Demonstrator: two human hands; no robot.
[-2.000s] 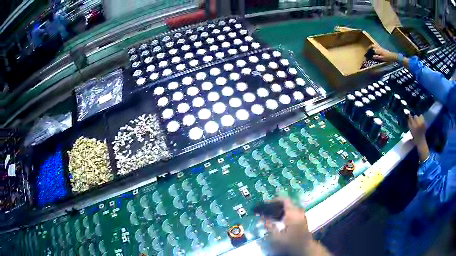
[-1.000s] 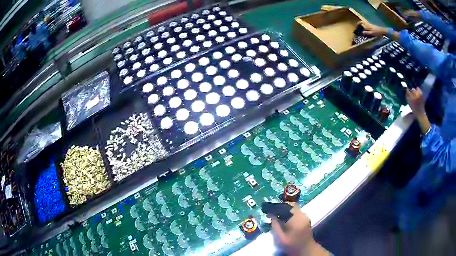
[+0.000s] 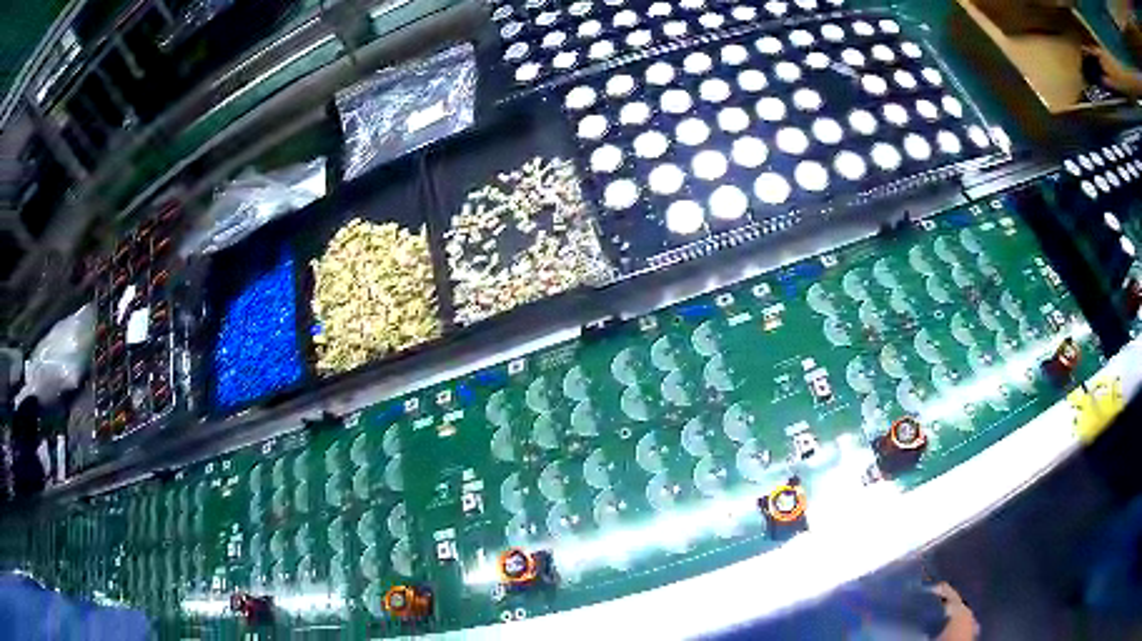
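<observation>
Green circuit boards lie along the rail with pale printed capacitor outlines and no standing capacitors on them. Several copper-coloured ring coils stand near their front edge, one at the middle right, another further right and one further left. Part of a hand, apparently my right, shows at the bottom right below the white rail edge. It is small, blurred and cut off by the picture's edge, and whether it holds anything cannot be told. My left hand is not in view.
Behind the boards are bins of blue, yellowish and whitish parts, plastic bags and capacitor trays. A cardboard box is top right, a yellow tag on the rail edge. A blue sleeve shows bottom left.
The view has swung left, so the boards and bins appear further right. The hand with a dark piece over the boards is gone from there; a hand part now shows below the rail.
</observation>
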